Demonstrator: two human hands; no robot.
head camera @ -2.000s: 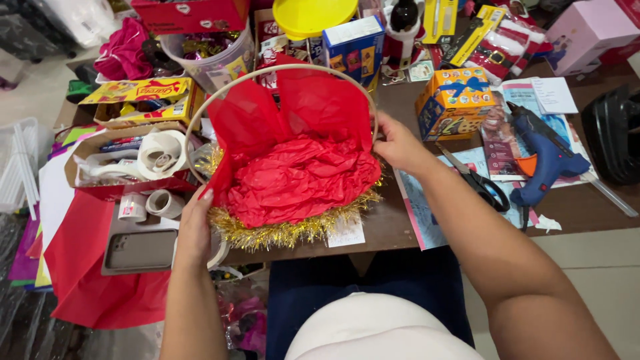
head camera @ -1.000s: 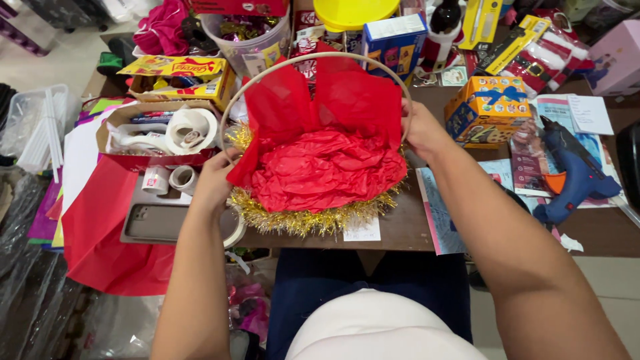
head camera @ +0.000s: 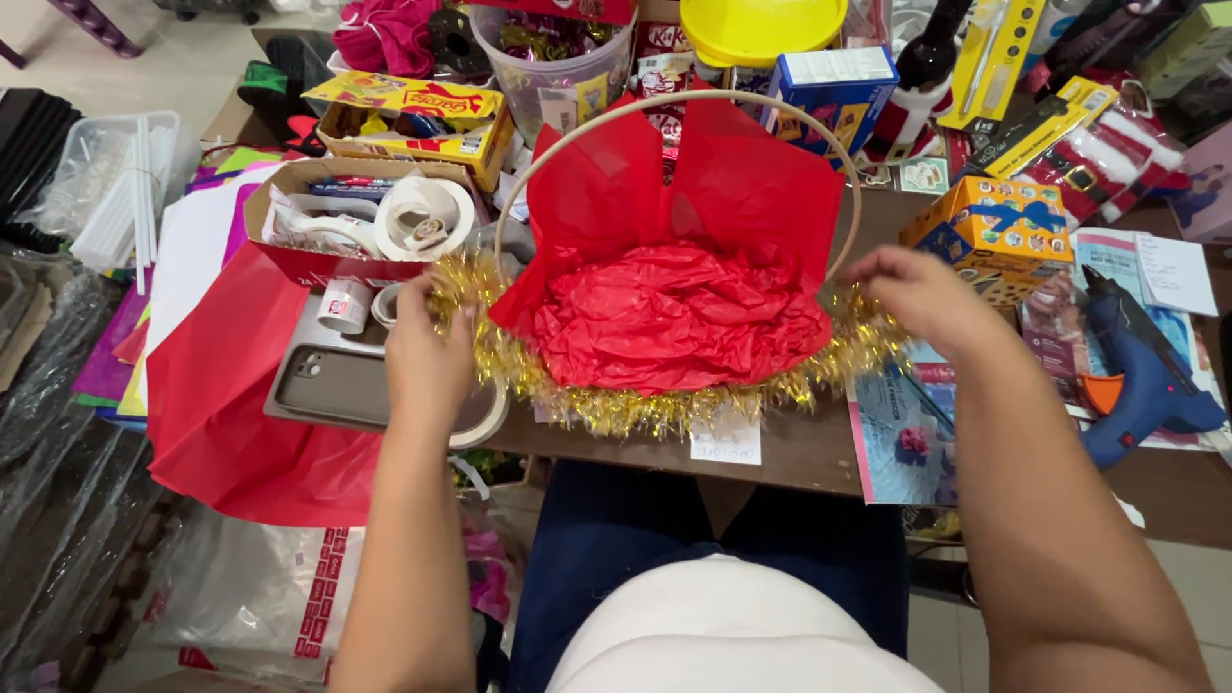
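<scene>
A basket with a pale arched handle (head camera: pixel 685 94) stands near the table's front edge. Crumpled red tissue paper (head camera: pixel 674 313) fills it, and red sheets (head camera: pixel 597 192) rise at its back. Gold tinsel garland (head camera: pixel 654 409) runs around the rim. My left hand (head camera: pixel 430 351) is at the garland's left end, thumb and fingers about the strands; whether it grips them is unclear. At the right end, my right hand (head camera: pixel 910 289) has its fingers bent beside the tinsel and the foot of the handle, its fingertips partly blurred.
Left of the basket are a carton with tape rolls (head camera: pixel 274 217), a phone case (head camera: pixel 337 380) and red paper (head camera: pixel 226 385). To the right lie a blue glue gun (head camera: pixel 1141 366), an orange box with a blue bow (head camera: pixel 991 231) and leaflets (head camera: pixel 895 448). A tub with a yellow lid (head camera: pixel 760 29) stands behind.
Both hands have come off the sides of the basket and handle, where they were earlier, and are now at the ends of the gold garland.
</scene>
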